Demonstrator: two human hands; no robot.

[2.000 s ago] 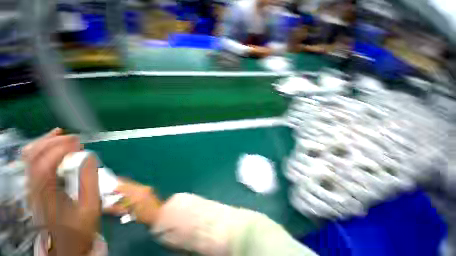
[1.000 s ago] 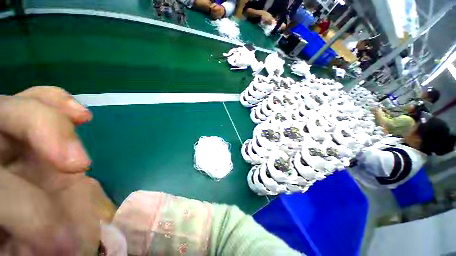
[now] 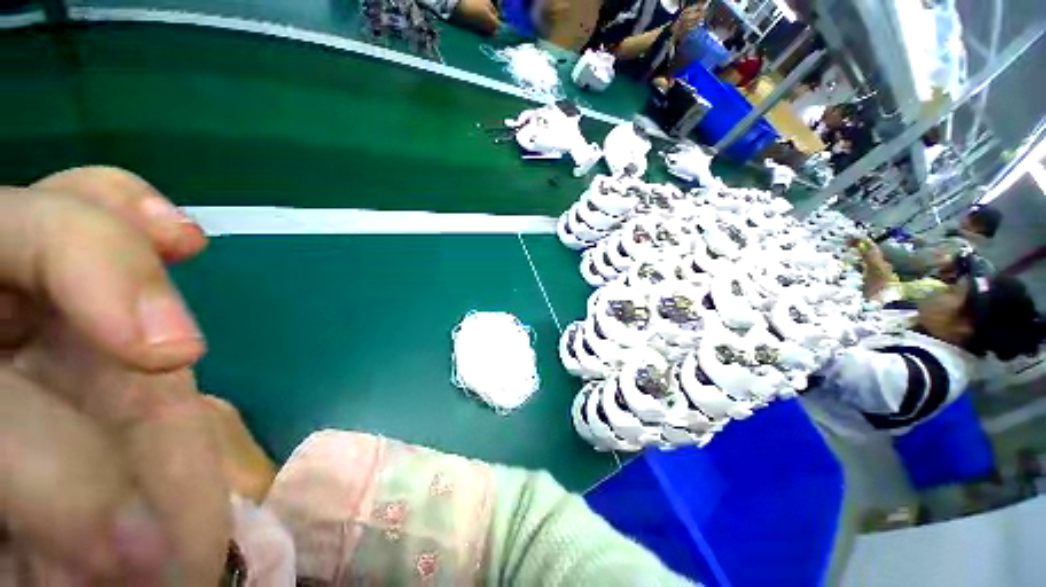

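My left hand (image 3: 103, 344) is large, close and blurred at the left edge, with its fingers bent. What it may hold is not visible. My right hand (image 3: 237, 445) is mostly hidden behind it; only a strip shows above the pink cuff of my right sleeve. No held object can be made out in either hand. A loose coil of thin white strands (image 3: 494, 359) lies on the green mat (image 3: 344, 333), right of my hands.
Stacked white round housings (image 3: 654, 390) with electronics inside stand at the right, above a blue bin (image 3: 746, 493). A white camera body (image 3: 548, 132) lies beyond, near the white edging (image 3: 379, 222) of the green conveyor (image 3: 310, 138). People sit opposite and at the right.
Since the first frame, the view has swung and my left hand appears much larger; the white piece seen at my hands is out of sight. Over the last second, little has moved.
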